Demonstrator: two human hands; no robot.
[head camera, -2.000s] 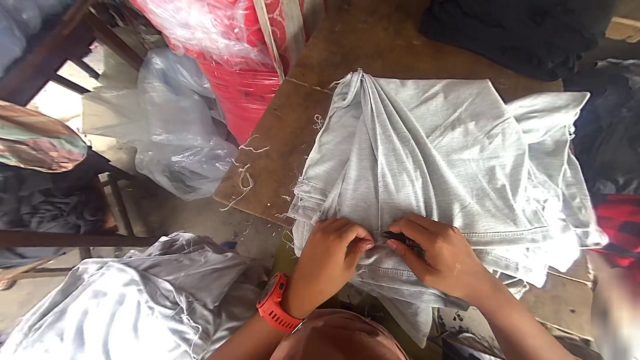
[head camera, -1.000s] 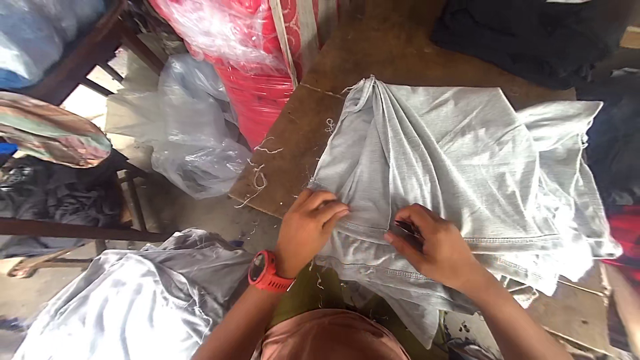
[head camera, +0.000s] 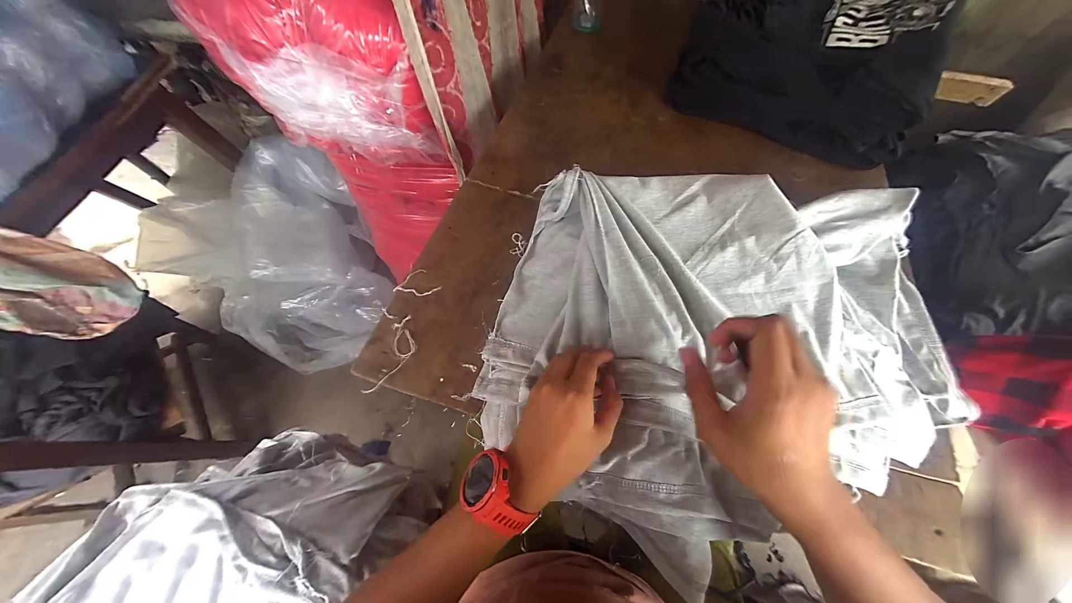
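Note:
Light grey knit garments (head camera: 712, 243) lie stacked and creased on a brown wooden table (head camera: 586, 109), their stitched hems near me. My left hand (head camera: 569, 410), with an orange-red watch (head camera: 496, 492) on its wrist, pinches a fold of the top cloth near the hem. To its right, my right hand (head camera: 766, 402) is raised a little over the cloth, thumb and fingers apart. A small dark object (head camera: 741, 350) shows partly within its curled fingers; what it is cannot be told. Loose threads (head camera: 404, 339) lie at the table's left edge.
Dark folded garments (head camera: 804, 75) lie at the table's far side, with more dark cloth (head camera: 997, 226) at the right. Red plastic-wrapped bundles (head camera: 368, 126) and a clear plastic bag (head camera: 301, 260) stand left of the table. A pile of pale cloth (head camera: 209, 519) is at lower left.
The flat hem under my hands a second ago is now bunched into folds. My right hand has lifted off the cloth, and its thumb and fingers have spread.

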